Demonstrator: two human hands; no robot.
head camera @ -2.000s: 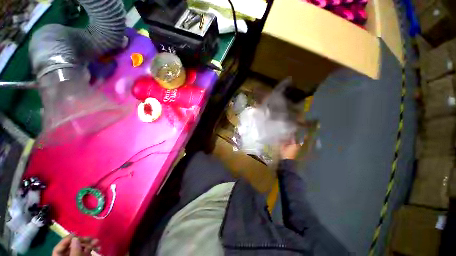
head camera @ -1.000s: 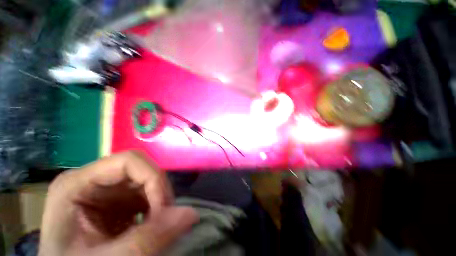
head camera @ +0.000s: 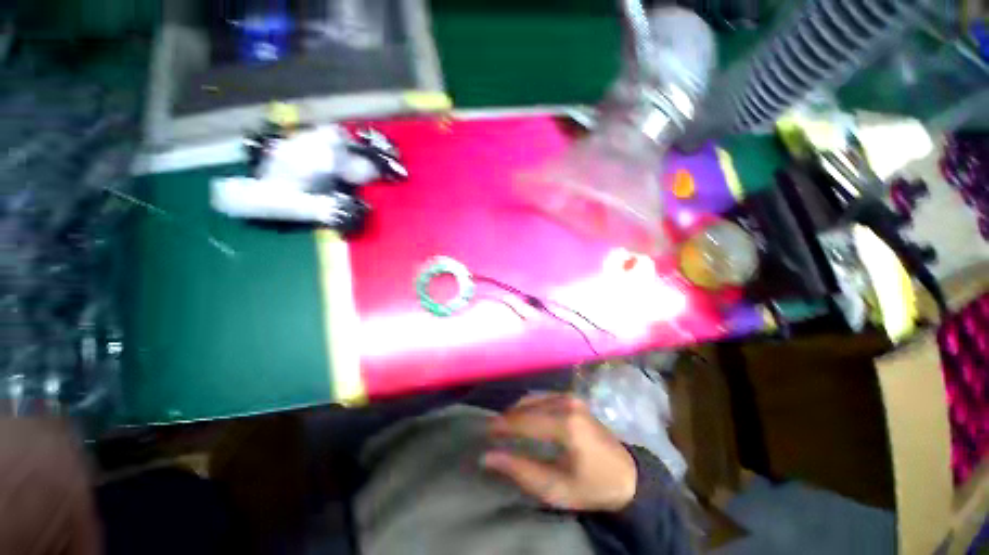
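A green-and-white ring circuit board [head camera: 445, 286] lies flat on the pink-red mat [head camera: 466, 184]. A thin dark cable [head camera: 531, 302] with a small black part runs from beside the ring towards the right. My right hand [head camera: 564, 453] is over my lap below the bench edge, its fingers loosely bent and apart, with nothing visible in it. My left hand [head camera: 46, 488] is a blurred shape cut off at the lower left edge; its fingers cannot be made out. Both hands are away from the ring.
A white-wrapped lead bundle with black ends [head camera: 309, 179] lies left of the mat. Clear plastic trays [head camera: 54, 314] stand far left. The clear fume hood [head camera: 607, 179], tip cleaner [head camera: 716, 256] and orange piece [head camera: 682, 183] are right. A plastic bag [head camera: 629, 401] hangs below the bench.
The view has swung from the right side back over the bench. My left hand has moved from before the mat to the lower left edge. My right hand has come over my lap.
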